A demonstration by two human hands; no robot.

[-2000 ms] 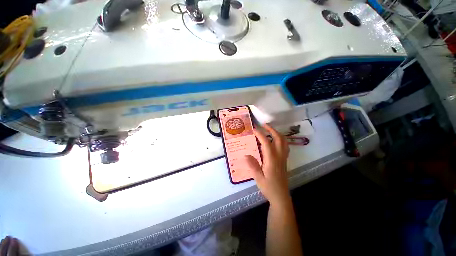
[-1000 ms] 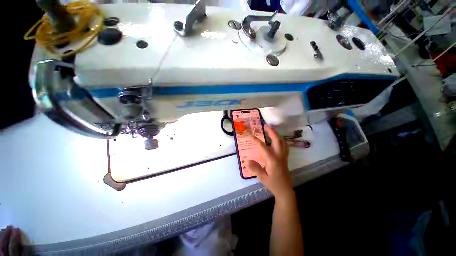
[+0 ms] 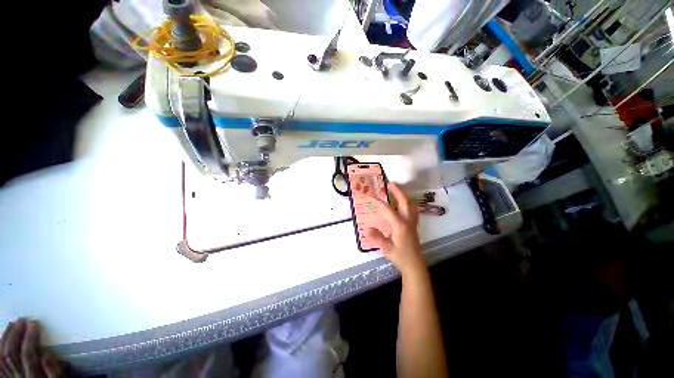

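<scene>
A smartphone [image 3: 363, 221] with a lit pink screen lies on the white machine table, right of the needle area. My right hand [image 3: 399, 227] is over its right side, fingers apart, fingertips on or just above the screen; it does not grip the phone. Scissors [image 3: 341, 183] with black loops lie partly under the phone's upper left. My left hand [image 3: 24, 353] is at the lower left picture edge by the table's front, cut off and dim; whether it holds anything cannot be told.
The white JACK sewing machine [image 3: 355, 122] spans behind the phone, with yellow cord [image 3: 185, 46] around its post. Small snips [image 3: 431, 210] and a dark bar-shaped tool [image 3: 483, 205] lie to the right. Dark cloth [image 3: 44, 96] is at the far left. The ruler edge [image 3: 244, 319] runs along the front.
The view has shifted left and back, showing more of the machine and the dark cloth. My right hand stays over the phone, and the picture on its screen has changed.
</scene>
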